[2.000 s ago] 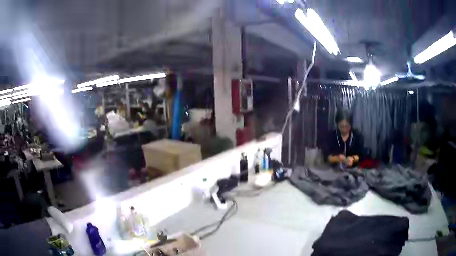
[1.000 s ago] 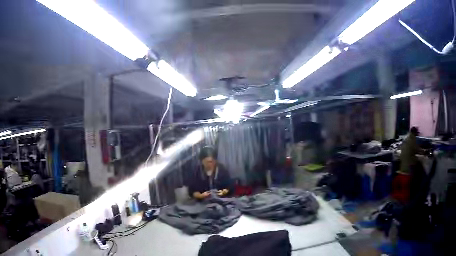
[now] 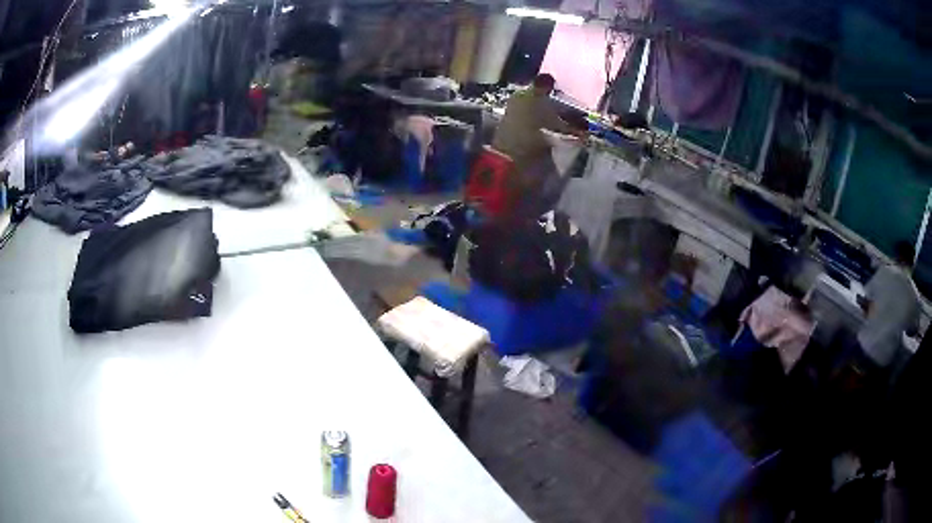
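Neither of my hands is in the picture. Nearest in front of me on the white table (image 3: pixel 245 358) a green-yellow and white can (image 3: pixel 335 463), seemingly a spray can, stands upright. A short red thread cone (image 3: pixel 381 490) stands just right of it. Small yellow and dark thread snips (image 3: pixel 290 508) lie left of them, cut off by the bottom edge. A black folded garment stack (image 3: pixel 143 271) lies farther up the table at the left, with a small white mark at one corner.
Crumpled grey garments (image 3: pixel 220 171) lie at the table's far end. A stool with a pale top (image 3: pixel 434 332) stands beside the right table edge. Blue sheets and dark piles lie on the floor. A person (image 3: pixel 526 128) is at a far bench, another (image 3: pixel 889 306) at the right.
The view has swung right and down. The can, red cone, snips and stool have come into view; the folded stack and grey garments now show farther left.
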